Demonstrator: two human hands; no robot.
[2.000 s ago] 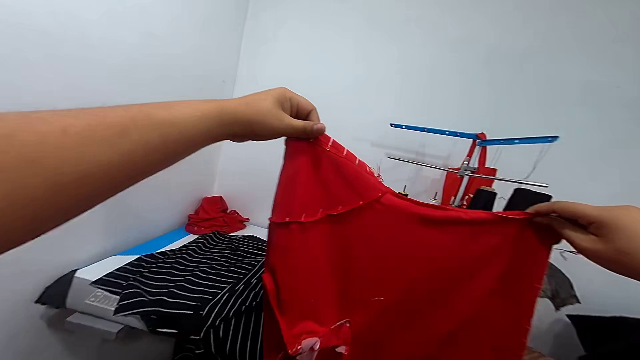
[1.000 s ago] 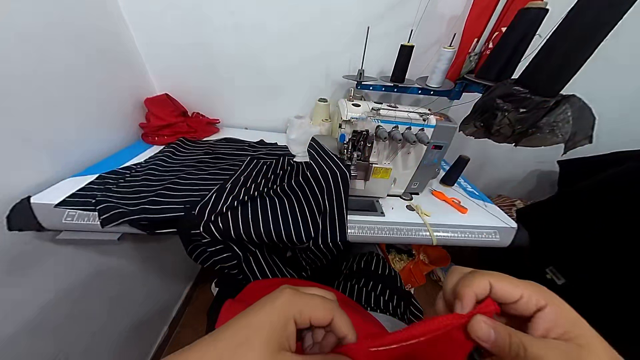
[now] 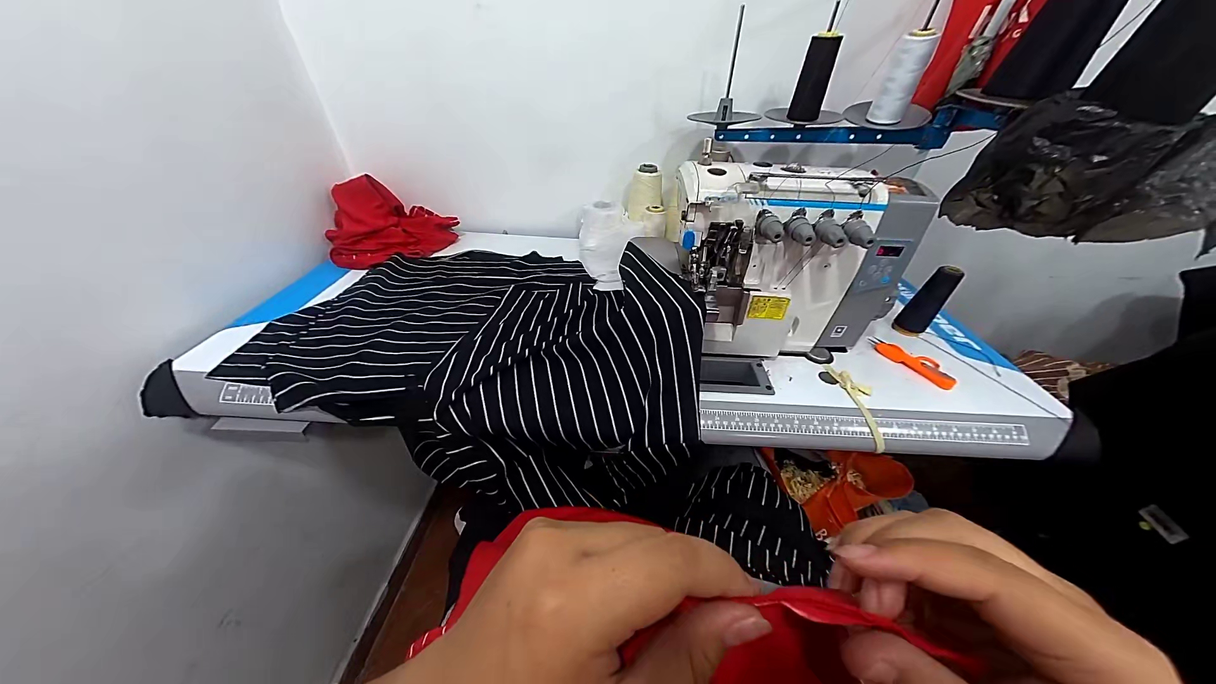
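Red fabric (image 3: 788, 641) lies low in the view, with a folded or seamed edge running between both hands. My left hand (image 3: 608, 598) pinches that edge between thumb and fingers. On the right, my right hand (image 3: 978, 589) has its thumb and fingers at the same edge, close beside the left. More of the red cloth shows behind the left hand. Beyond the hands, black fabric with white stripes (image 3: 560, 380) covers the left and middle of the sewing table (image 3: 959, 432) and hangs over its front edge. An overlock sewing machine (image 3: 798, 256) stands to its right.
Orange thread snips (image 3: 915, 365) and a dark thread cone (image 3: 929, 300) lie right of the machine. A bunched red cloth (image 3: 385, 223) sits at the back left. Thread cones (image 3: 815, 78) stand on a rack above. An orange bag (image 3: 845, 489) is beneath the table.
The red fabric, held up and spread wide two seconds ago, is now low, with both hands close together on its edge. The view has tilted down to the table.
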